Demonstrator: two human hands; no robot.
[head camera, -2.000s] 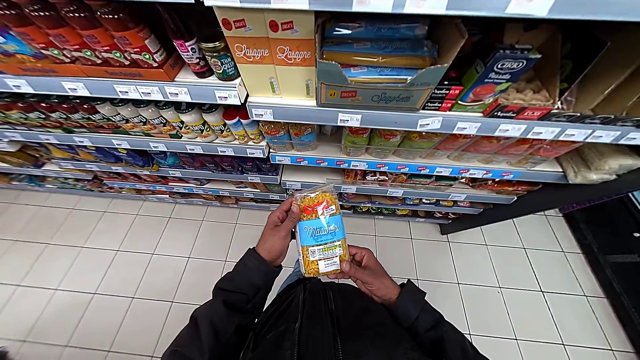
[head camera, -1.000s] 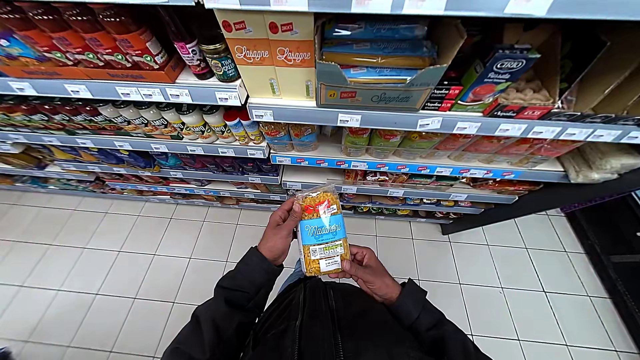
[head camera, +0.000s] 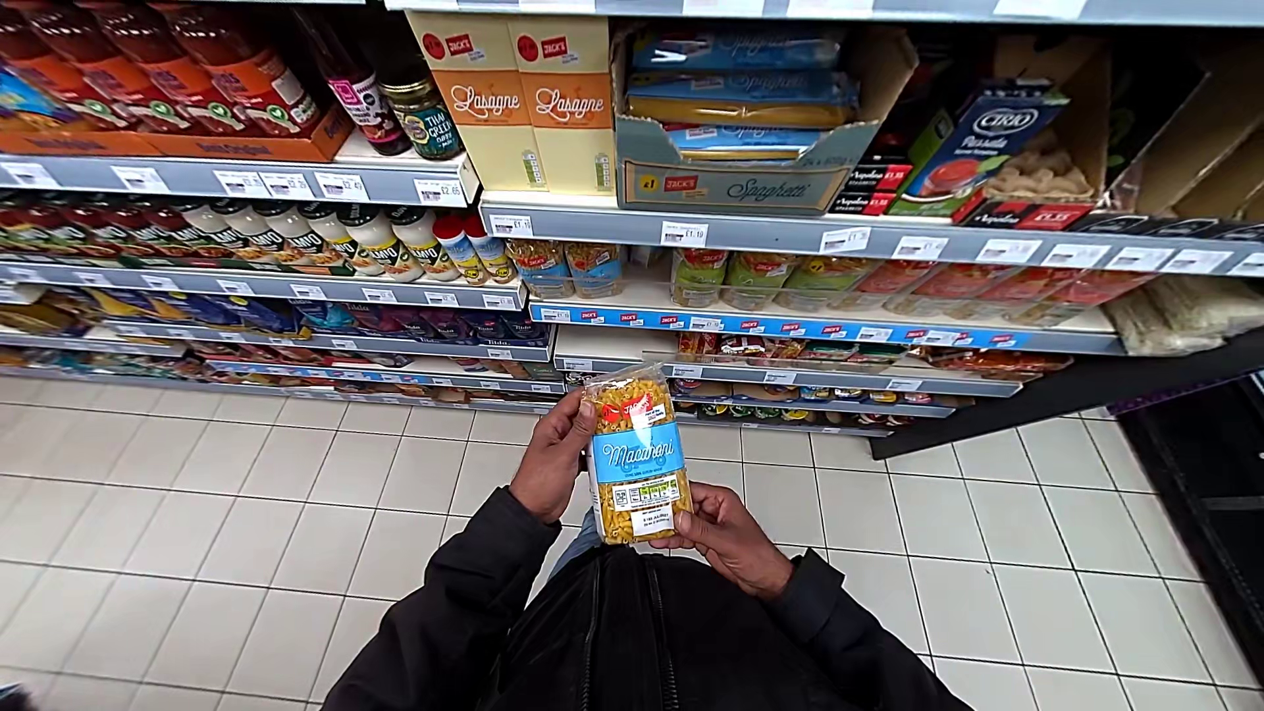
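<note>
A clear plastic bag of macaroni (head camera: 639, 456) with a blue band and a white label is held upright in front of my black jacket, its printed front turned up toward me. My left hand (head camera: 553, 456) grips its upper left edge, the thumb along the side. At its lower right corner my right hand (head camera: 733, 538) holds on, with the thumb on the front and the other fingers partly hidden behind the bag.
Shop shelves stand ahead, with lasagne boxes (head camera: 513, 104), a cardboard tray of spaghetti packs (head camera: 731, 188), sauce jars (head camera: 222, 84) and bagged pasta (head camera: 760, 276). Below them lies a tiled floor (head camera: 395, 474). A dark fixture (head camera: 1195, 494) stands at the right.
</note>
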